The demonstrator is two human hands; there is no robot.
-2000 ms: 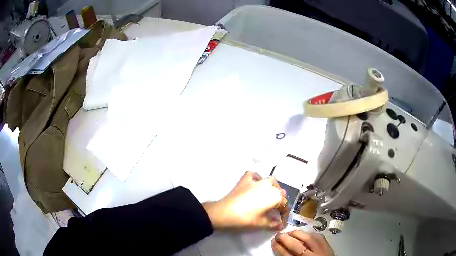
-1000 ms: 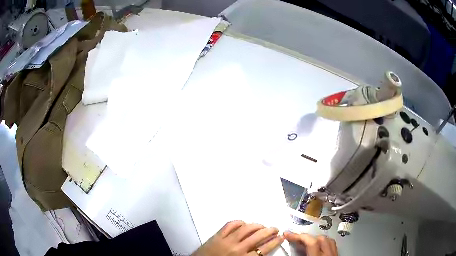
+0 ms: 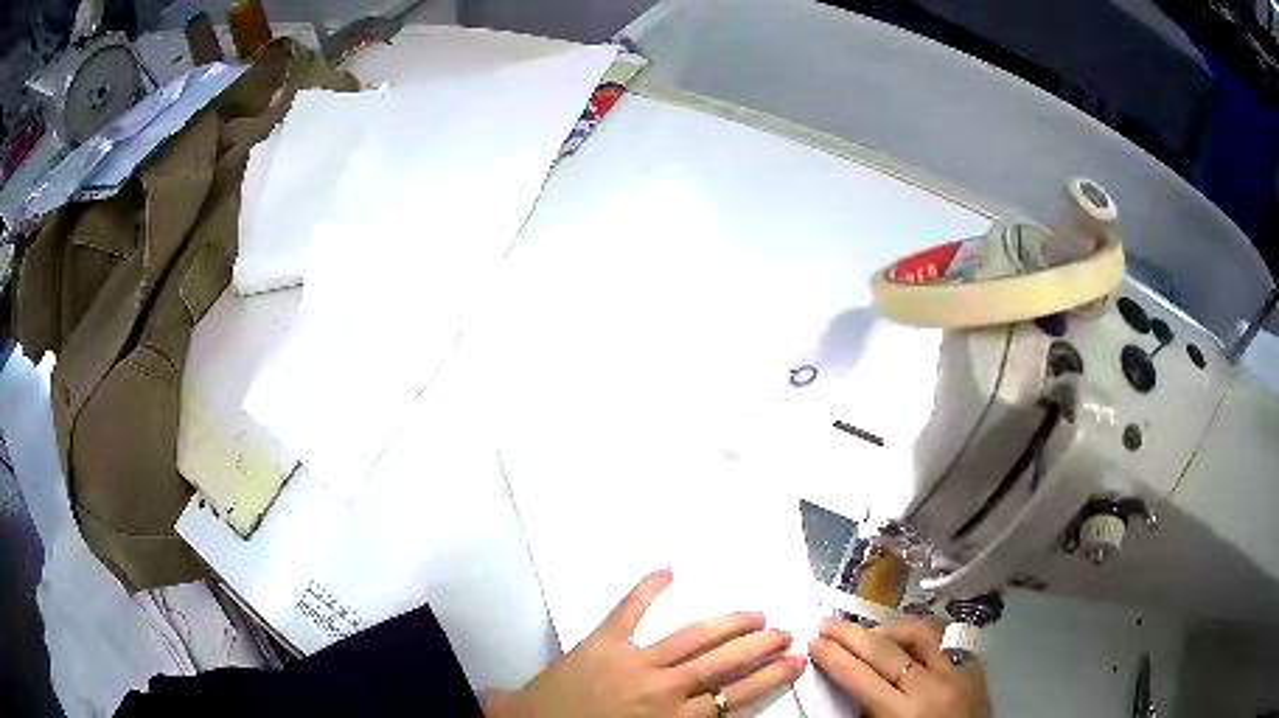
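Note:
A white fabric panel (image 3: 638, 512) lies over the table in front of the machine, its left edge faintly visible. My left hand (image 3: 673, 676) lies flat on it at the bottom of the view, thumb spread, a ring on one finger. My right hand (image 3: 898, 671) lies beside it with fingertips on the cloth, near the left fingertips; its thumb is hidden. Neither hand visibly grips the cloth. The sewing machine head (image 3: 1017, 463) stands at right. Its presser foot area (image 3: 873, 554) is just beyond the right hand. The shiny plate (image 3: 828, 533) is partly uncovered.
White cut pieces (image 3: 407, 239) lie on a pale board (image 3: 241, 484) at left, beside a brown garment (image 3: 126, 407). A masking tape roll (image 3: 1003, 297) sits on the machine head. A translucent bin (image 3: 898, 105) is behind. A dark, thin tool (image 3: 1143, 687) lies at lower right.
Both hands have moved from beside the needle toward the front edge. The left hand has flattened with its thumb spread. More of the shiny plate shows, and the cloth's left edge has become visible.

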